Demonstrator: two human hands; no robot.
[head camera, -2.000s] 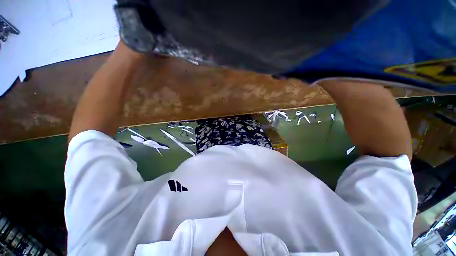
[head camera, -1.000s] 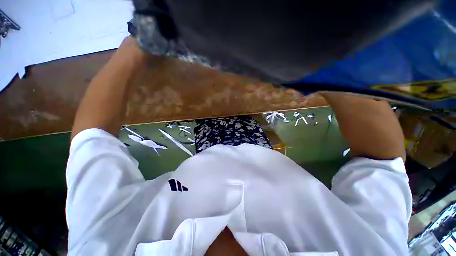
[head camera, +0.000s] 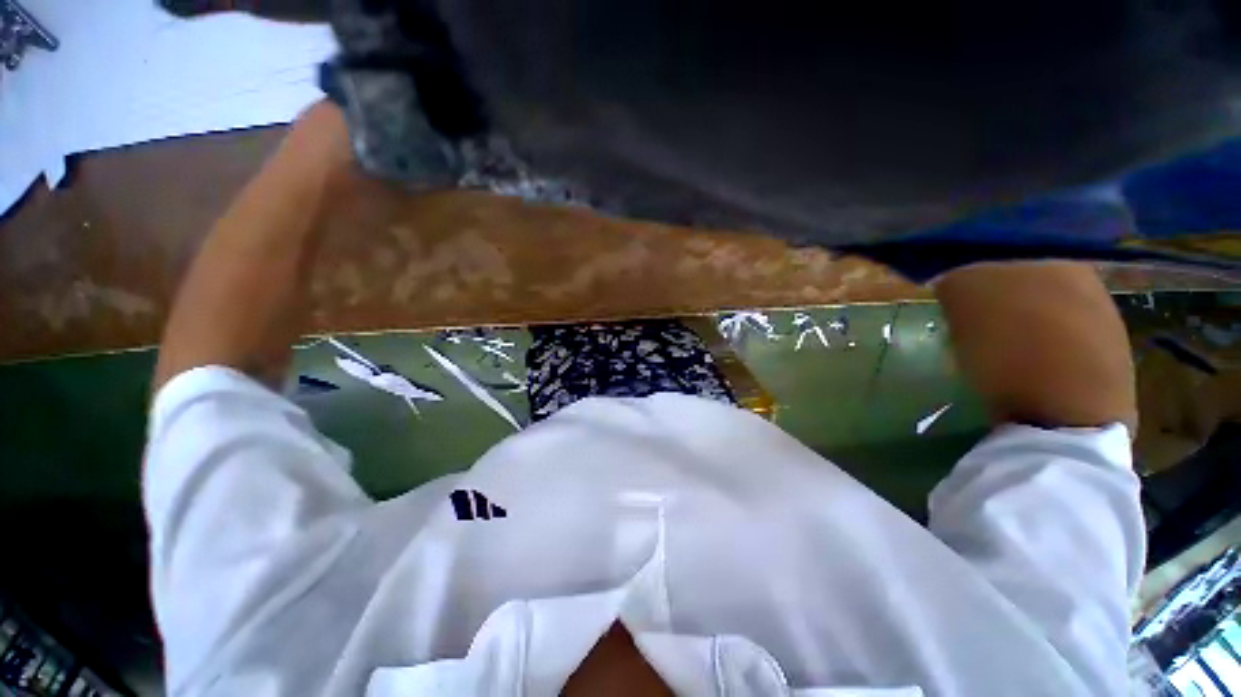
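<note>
The cutting machine's motor housing (head camera: 817, 109), black with a worn grey edge at the left and blue at the right, fills the top of the view very close. The white-topped lay (head camera: 163, 68) shows at the upper left, its dark edge along the brown table. My left forearm reaches up to the housing's left end, and my right forearm goes up behind its blue part. Both hands are hidden behind the housing, so their hold cannot be seen. The knife and base plate are hidden too.
A silver clamp (head camera: 21, 34) lies on the paper at the far upper left. The brown table (head camera: 476, 259) edge runs across in front of my body. White scraps (head camera: 381, 377) lie on the green floor (head camera: 844, 388). A brown cardboard box (head camera: 1181, 402) is at the right.
The housing has turned or shifted, so its black part covers more of the top and less blue and yellow label shows. My left forearm is slightly further left, my right slightly further right.
</note>
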